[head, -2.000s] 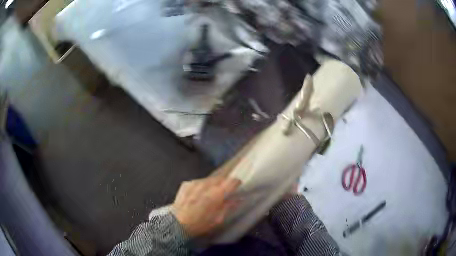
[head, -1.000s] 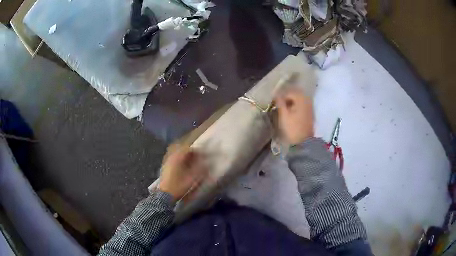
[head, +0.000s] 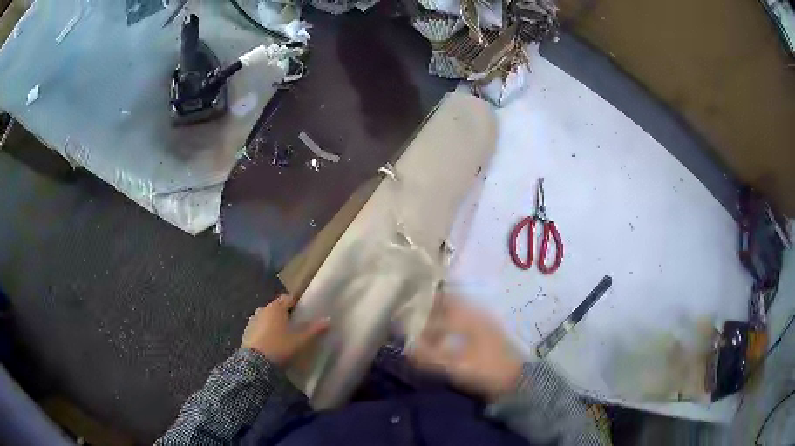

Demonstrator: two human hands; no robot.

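A long beige cloth roll [head: 453,148] lies slantwise in front of me, at the left edge of the white table. A darker brown layer shows along its left side. My left hand [head: 281,333] is on its lower left edge, thumb on top, holding it. My right hand [head: 466,344] is blurred at the lower right of the roll, beside a blurred fold or strip of cloth; its grip cannot be made out. Red-handled scissors [head: 538,240] and a narrow dark template [head: 575,315] lie on the table to the right.
The white table [head: 628,200] has scorch stains near an iron [head: 730,359] at its lower right edge. Striped-looking tied bundles [head: 475,39] lie at the far end. A black second iron [head: 197,85] with a white-wrapped hose stands on the pale surface at upper left.
The right hand has moved from the tie on the roll down towards me. The tie no longer shows looped round the roll as before. The view has shifted, showing more of the table's right side.
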